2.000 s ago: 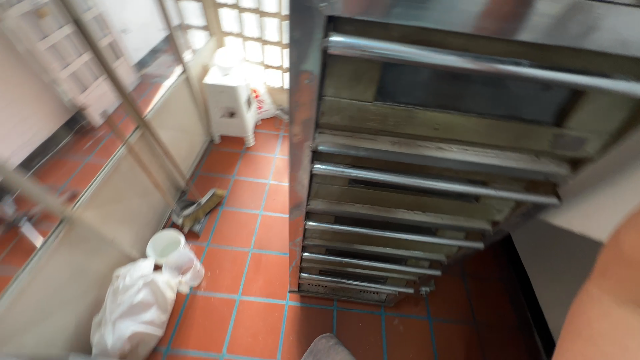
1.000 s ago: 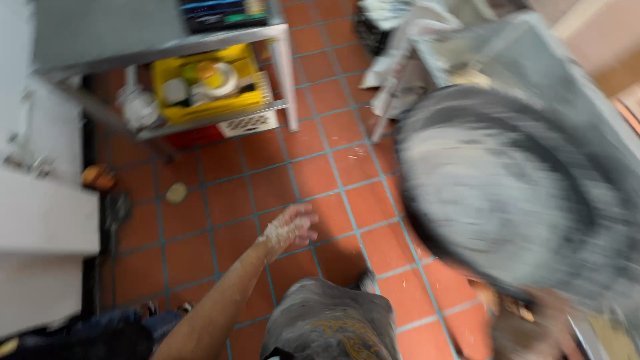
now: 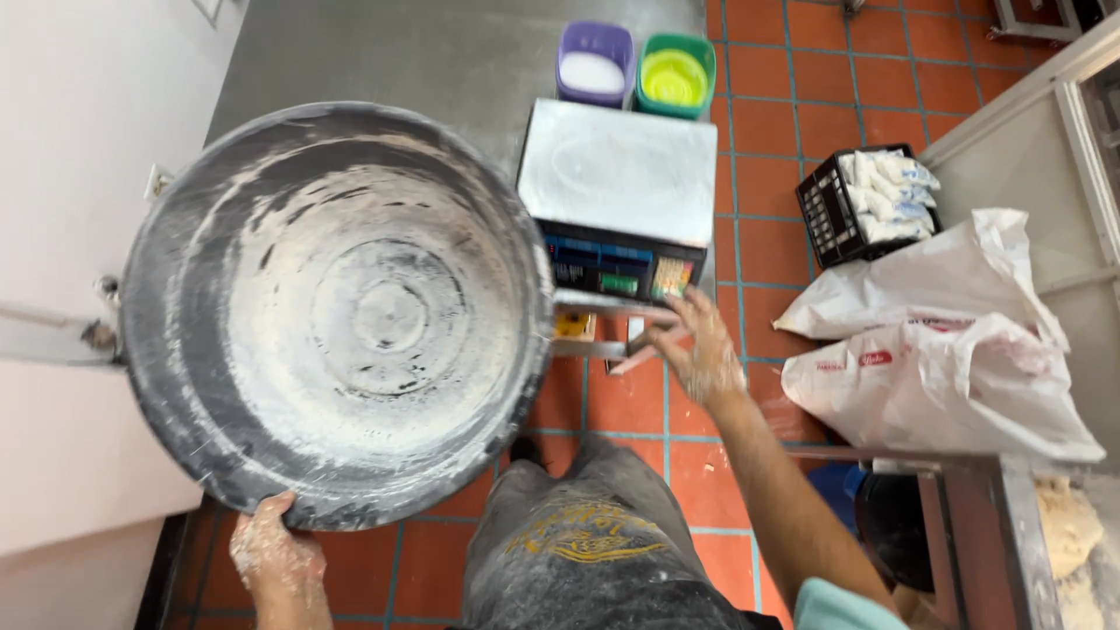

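Observation:
A large black plastic tub [image 3: 389, 315], coated inside with white flour, tilts toward me at the left. My left hand [image 3: 278, 551], dusted with flour, grips its lower rim. My right hand [image 3: 704, 350], also floury, holds nothing, its fingers apart near the front edge of a digital scale. That scale, with a steel weighing plate [image 3: 619, 171], stands on a steel table [image 3: 367, 52]. Behind it are a purple container [image 3: 595, 66] of white powder and a green container [image 3: 676, 77] with a yellow-green inside.
On the tiled floor at right stand a black crate [image 3: 827, 214] of white bags and large white sacks [image 3: 941, 376]. A trough [image 3: 1006, 534] with dough [image 3: 1067, 529] is at lower right. The wall [image 3: 96, 175] borders the left, with a tap [image 3: 98, 332].
The view has turned a lot. The tub, at the right one second ago, is now at the left with my left hand on its rim. My right hand is now beside the scale.

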